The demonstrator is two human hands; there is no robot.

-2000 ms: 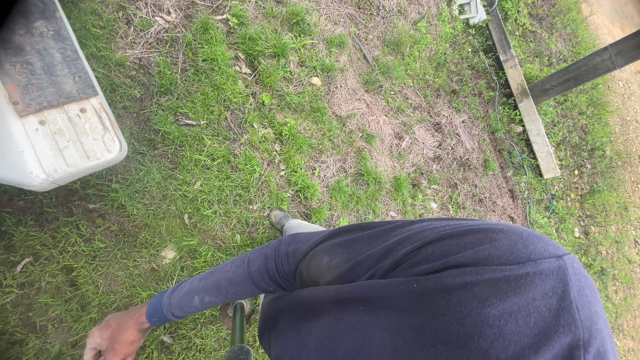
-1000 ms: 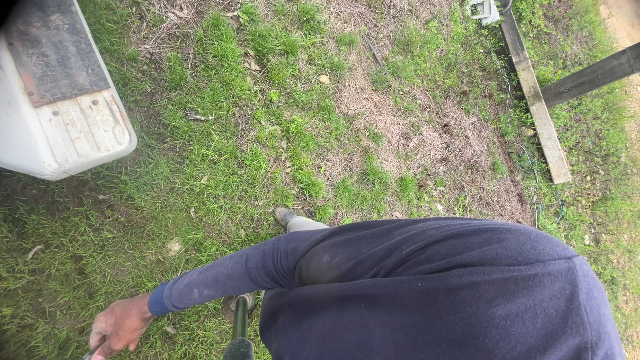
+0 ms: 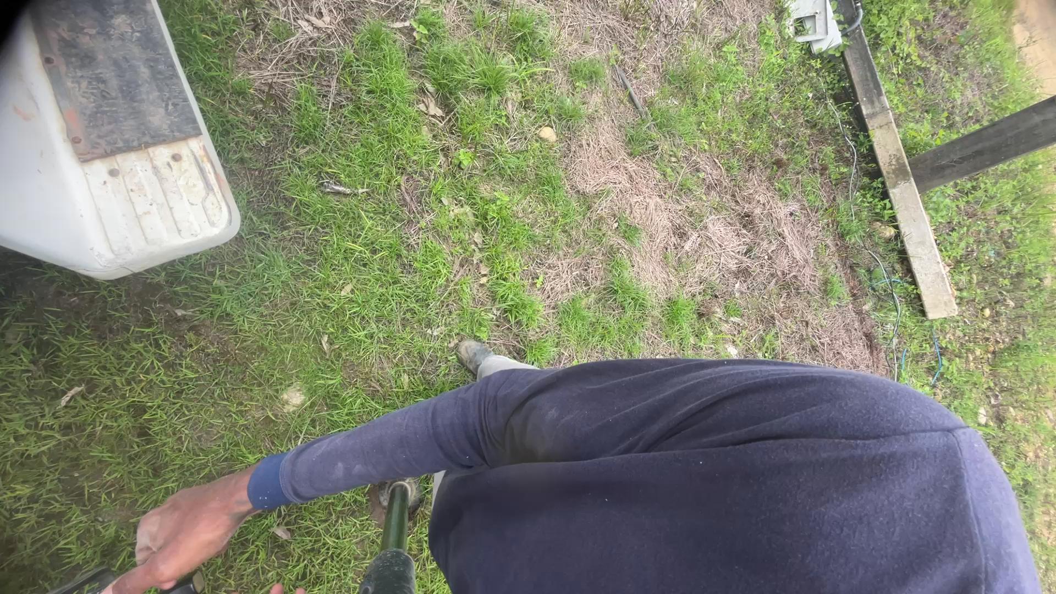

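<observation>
My right hand (image 3: 186,528), at the end of a dark blue sleeve (image 3: 371,454), is low at the left with its fingers curled over a dark object (image 3: 87,581). That object is cut off by the bottom edge, so its kind is unclear. Only reddish fingertips of my left hand (image 3: 289,589) show at the bottom edge; whether they hold anything is hidden. Between the hands and my torso, a green pole (image 3: 396,520) with a dark green sleeve or grip (image 3: 389,573) rises from beside a boot, and neither hand is seen touching it.
A white plastic container (image 3: 124,223) with a dark, worn panel stands upper left. My other boot (image 3: 473,355) rests on grass with dry straw. At right lie a wooden or concrete beam (image 3: 916,223), a joining dark post (image 3: 990,144), thin cables (image 3: 891,305) and a white fixture (image 3: 815,23).
The fingers of my right hand have curled, and a dark object now shows under them. Fingertips of my left hand have come into view at the bottom edge.
</observation>
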